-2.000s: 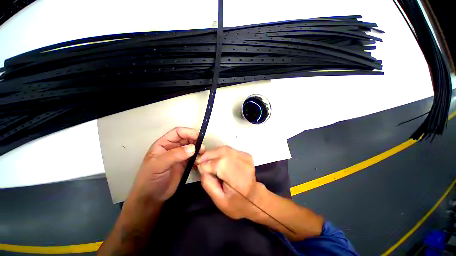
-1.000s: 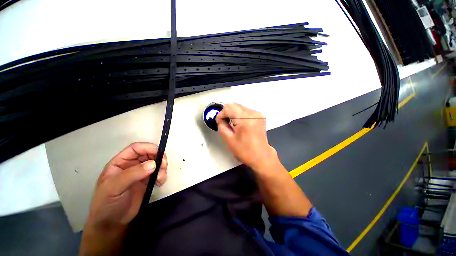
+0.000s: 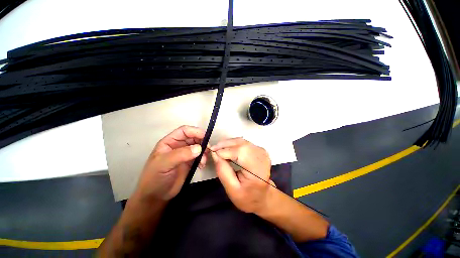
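Observation:
A long narrow black strap with small holes runs across the pile and down between my hands. My left hand pinches it between thumb and fingers near its lower part; its lower end is lost against the dark cloth. My right hand pinches a thin dark applicator, whose tail points back over the wrist. Its tip is at the strap's right edge by my left fingertips; whether it touches a hole cannot be told. An open round paint pot with dark shiny liquid stands right of the strap.
A wide pile of black straps lies across the white table beyond my hands. A beige board lies under hands and pot. A strap bundle hangs over the table edge at right. Dark cloth covers my lap.
My right hand has moved from the pot back left to the strap beside my left hand, still with the applicator. The view has shifted. My left hand still holds the strap.

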